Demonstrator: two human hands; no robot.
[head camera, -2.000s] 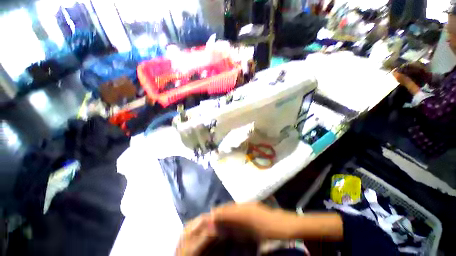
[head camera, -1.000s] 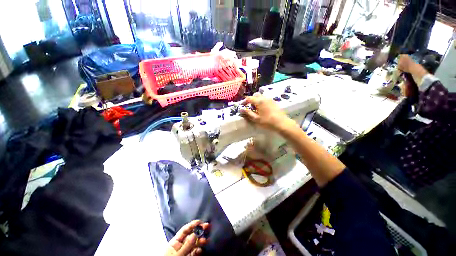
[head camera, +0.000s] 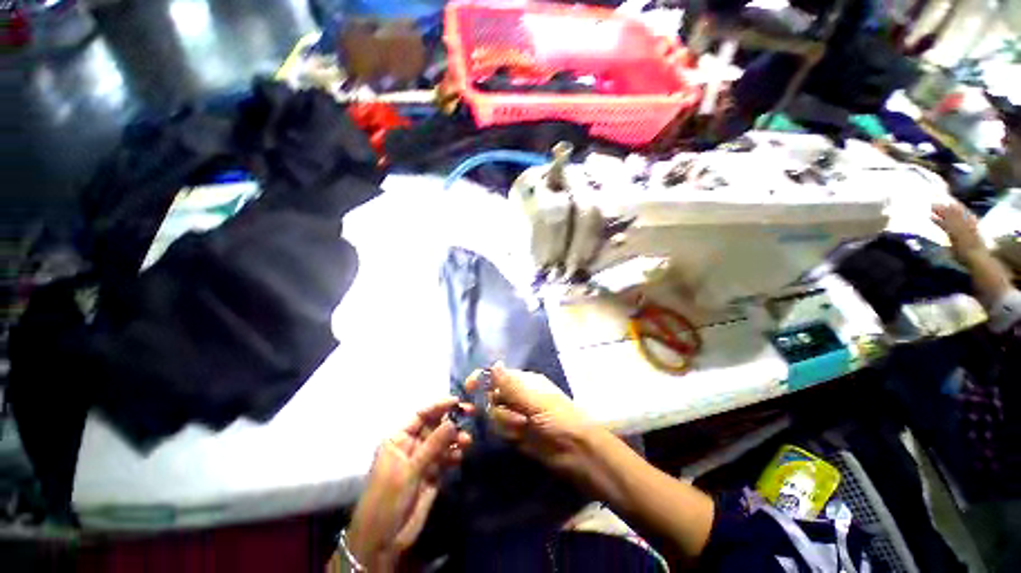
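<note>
My left hand (head camera: 403, 476), bare with a bracelet, pinches a small dark object (head camera: 459, 420) at its fingertips. My right hand (head camera: 537, 416) is close beside it, fingertips pinched on a small shiny part (head camera: 486, 386); blur hides its exact form. Both hands are over the near end of a dark, slightly shiny fabric panel (head camera: 504, 313). The panel lies on the white table (head camera: 269, 448), its far end left of the needle area of the white sewing machine (head camera: 739, 241). Whether the panel is under the presser foot is unclear.
Red and yellow-orange scissors (head camera: 668, 336) lie under the machine arm. A black fabric pile (head camera: 235, 302) is at left. Behind are a blue hose (head camera: 493, 159) and pink-red basket (head camera: 582, 112). A teal control box (head camera: 814, 356) and another person's hand (head camera: 961, 229) are at right.
My right hand has come down from the machine top to my left hand, which has risen a little from the lower edge. The view has tilted down and turned, shifting the machine right.
</note>
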